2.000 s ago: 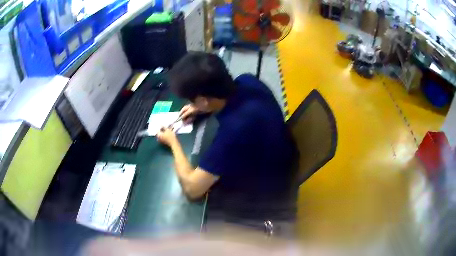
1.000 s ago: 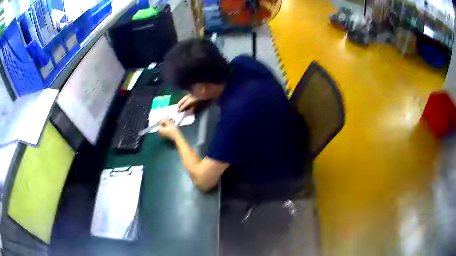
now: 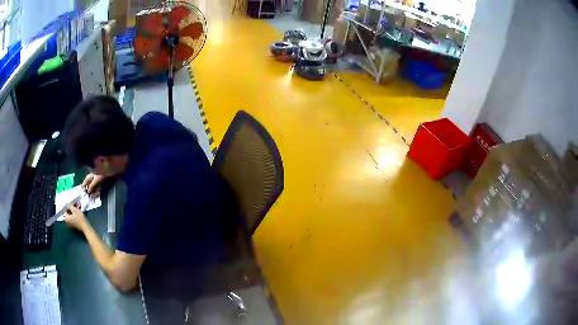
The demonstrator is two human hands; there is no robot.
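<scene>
Neither of my hands is in view. A seated person in a dark blue shirt leans over the green desk at the left. Both of that person's hands hold a thin, pale, long tool over a white paper sheet; its exact kind is unclear. A green card lies beside the paper, and a black keyboard is next to them. A clipboard with printed sheets lies at the lower left, cut off by the frame edge. A pale strip lies near the person's chest.
A mesh-back chair stands behind the person. An orange-bladed pedestal fan is beyond the desk. Red crates and stacked cartons stand at the right on yellow flooring. Round objects and a workbench are farther back.
The view has turned right, so the desk and person sit farther left and more floor, crates and cartons show. The person still bends over the paper with the tool.
</scene>
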